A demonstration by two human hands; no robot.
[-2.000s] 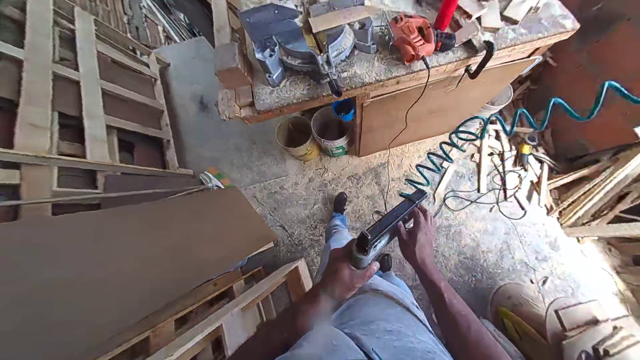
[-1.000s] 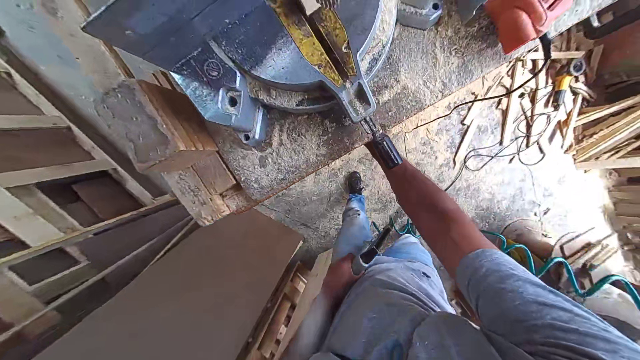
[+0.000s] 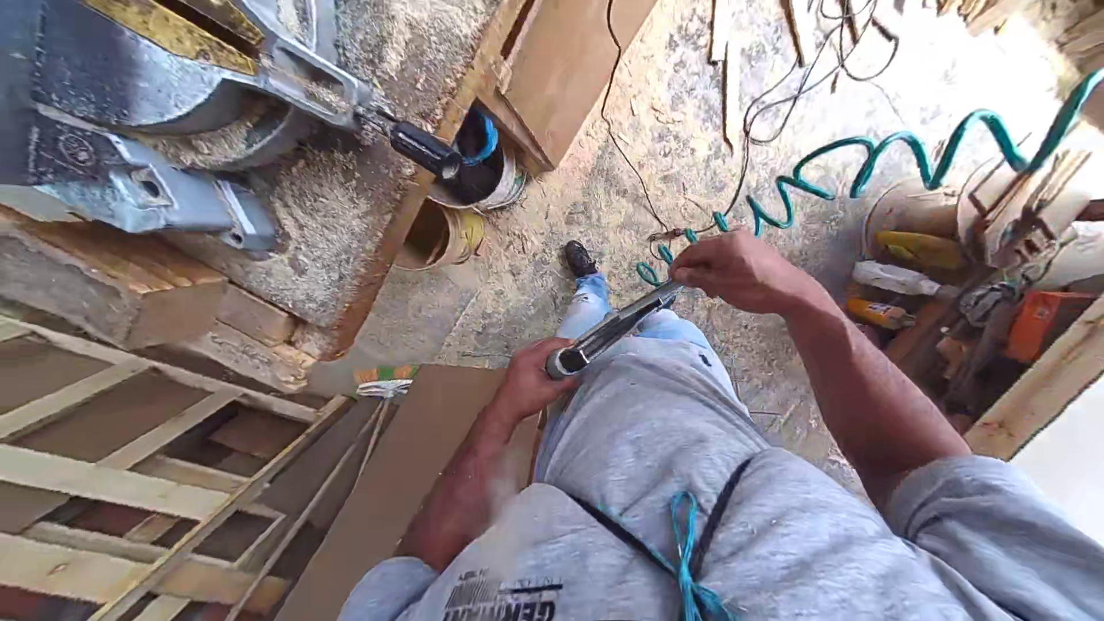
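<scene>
A metal pneumatic nail or staple gun (image 3: 617, 328) is held in front of my waist. My left hand (image 3: 535, 379) is closed around its near end, where the grip is partly hidden. The fingers of my right hand (image 3: 733, 272) are closed on its far end. A coiled green air hose (image 3: 901, 142) runs from near my right hand toward the upper right. At the upper left, the miter saw (image 3: 172, 112) with its black handle (image 3: 425, 151) stands on the sawdust-covered workbench (image 3: 323, 233).
Buckets (image 3: 440, 237) stand below the bench edge. Wooden frames (image 3: 112, 483) and a brown sheet panel (image 3: 405, 466) lie at my left. Thin cords (image 3: 612, 112) and wood strips (image 3: 723, 78) lie on the floor. Containers of scraps (image 3: 923, 224) stand at right.
A second ago my right hand was at the saw's handle; now it is back at the nail or staple gun. My left hand is more visible, and the view has shifted.
</scene>
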